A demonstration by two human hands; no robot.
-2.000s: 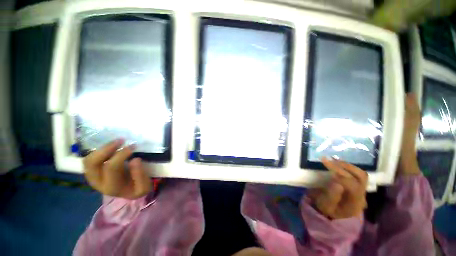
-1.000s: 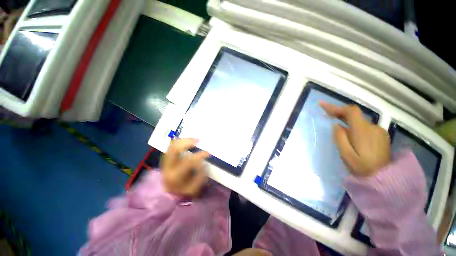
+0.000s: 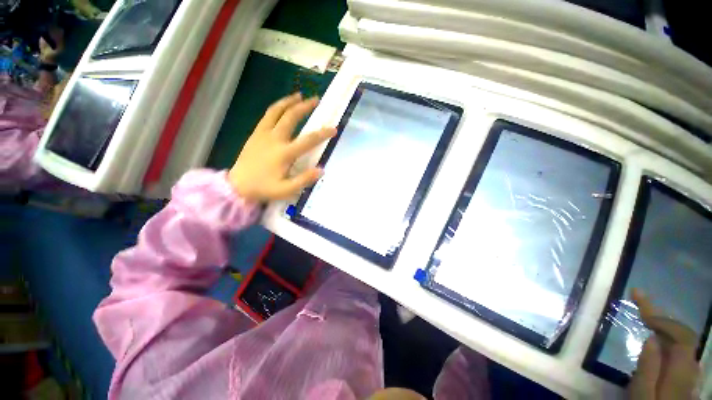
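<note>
A white foam tray [image 3: 471,109] lies tilted in front of me with three tablets side by side. The left tablet [image 3: 375,176] and the middle tablet [image 3: 531,226] have bright white-grey screens under shiny film, each with a blue tab at its lower left corner. The right tablet [image 3: 663,266] is greyer and cut off by the picture's edge. My left hand [image 3: 283,152] has its fingers spread at the left edge of the left tablet and holds nothing. My right hand [image 3: 663,351], blurred and partly cut off, has a finger extended over the right tablet's lower part.
Stacked white foam layers [image 3: 500,55] lie beyond the tray. At left stands a side stack of trays [image 3: 148,70] with one red layer [image 3: 190,94]. A red-edged tray [image 3: 269,285] is below the bench near my lap. Another person's pink sleeve [image 3: 19,125] shows at far left.
My left hand has moved up from the tray's lower edge to the left tablet's left side and spread. My right hand has moved from the middle tablet to the right one. The view has shifted.
</note>
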